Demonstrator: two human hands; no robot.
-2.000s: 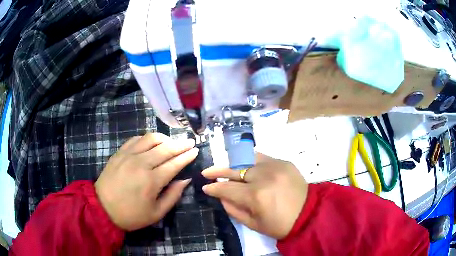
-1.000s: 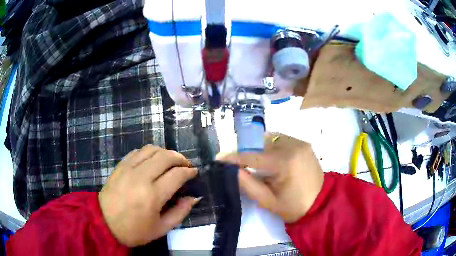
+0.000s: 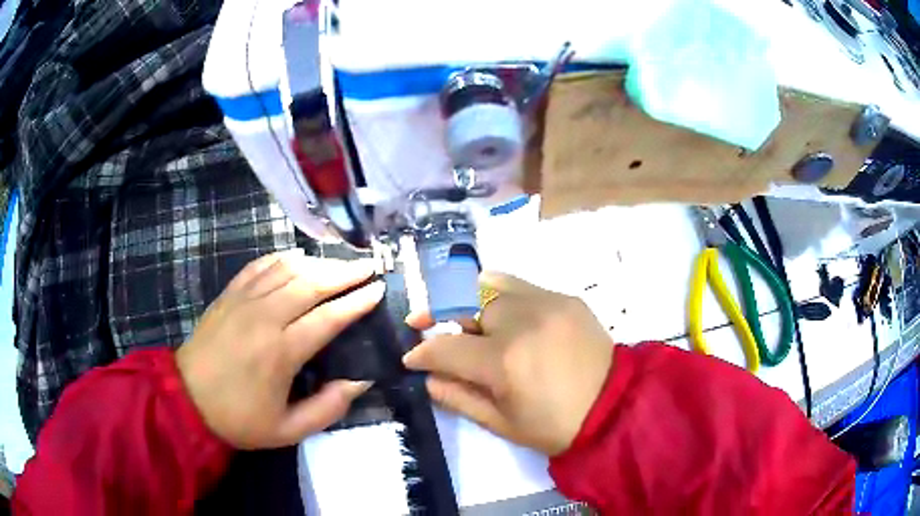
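Note:
The plaid garment (image 3: 192,232) lies left of the needle area. A black strip (image 3: 422,443) with a fringed left edge runs from the presser foot (image 3: 383,254) toward the front edge. My left hand (image 3: 277,348) lies flat on the dark cloth, fingertips just before the presser foot, pressing it. My right hand (image 3: 520,363) has thumb and fingers at the black strip's right edge, below the grey-blue cylinder (image 3: 450,277); a ring is on one finger. The white sewing machine head (image 3: 404,136) stands above. Whether the needle is in the cloth cannot be seen.
Scissors with yellow and green handles (image 3: 772,302) lie on the white table (image 3: 590,267) at right, beside black cords and small tools. Brown cardboard (image 3: 595,156) and a pale green sheet (image 3: 706,76) are on the machine arm. A ruler tape (image 3: 540,501) runs along the front edge.
My hands moved toward the needle area compared with one second ago. The black strip now lies straighter under my fingers. The machine appears further left because the view shifted.

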